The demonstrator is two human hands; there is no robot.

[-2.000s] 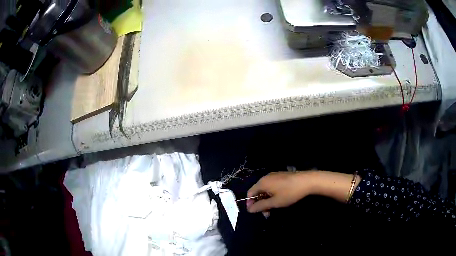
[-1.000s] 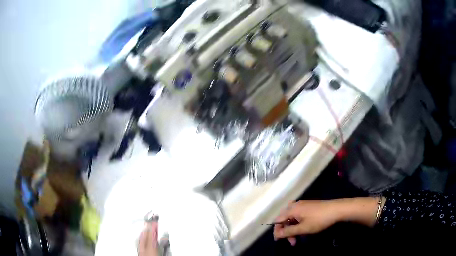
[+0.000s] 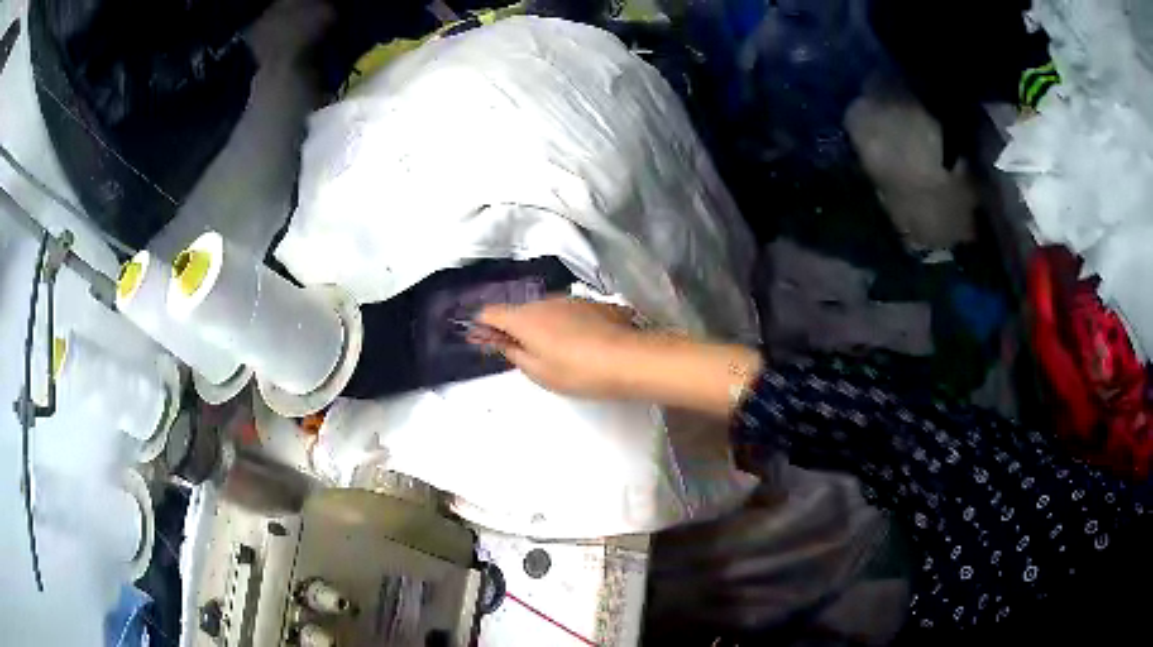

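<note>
My right hand (image 3: 563,344), bare, reaches in from the right with a dark patterned sleeve. It is over a dark flat rectangle (image 3: 417,341), possibly a smartphone, lying among white fabric (image 3: 506,152). A small thin pointed tool, apparently thread snips (image 3: 470,326), sticks out from my fingers; the hand hides most of it. Whether my fingertips touch the dark rectangle is not clear. White fabric lies above and below the rectangle, behind the overlock machine (image 3: 341,569). My left hand is not in view.
White thread cones (image 3: 272,316) with yellow tops stand at the left by a metal rod. A red cord (image 3: 550,619) crosses the machine table at the bottom. A black bag (image 3: 152,114) is at the upper left. White fabric (image 3: 1094,164) and red cloth (image 3: 1075,367) lie at the right.
The view has swung to the area behind the machine. My right hand has moved from near the table's front edge to the dark rectangle. My left hand has left the picture.
</note>
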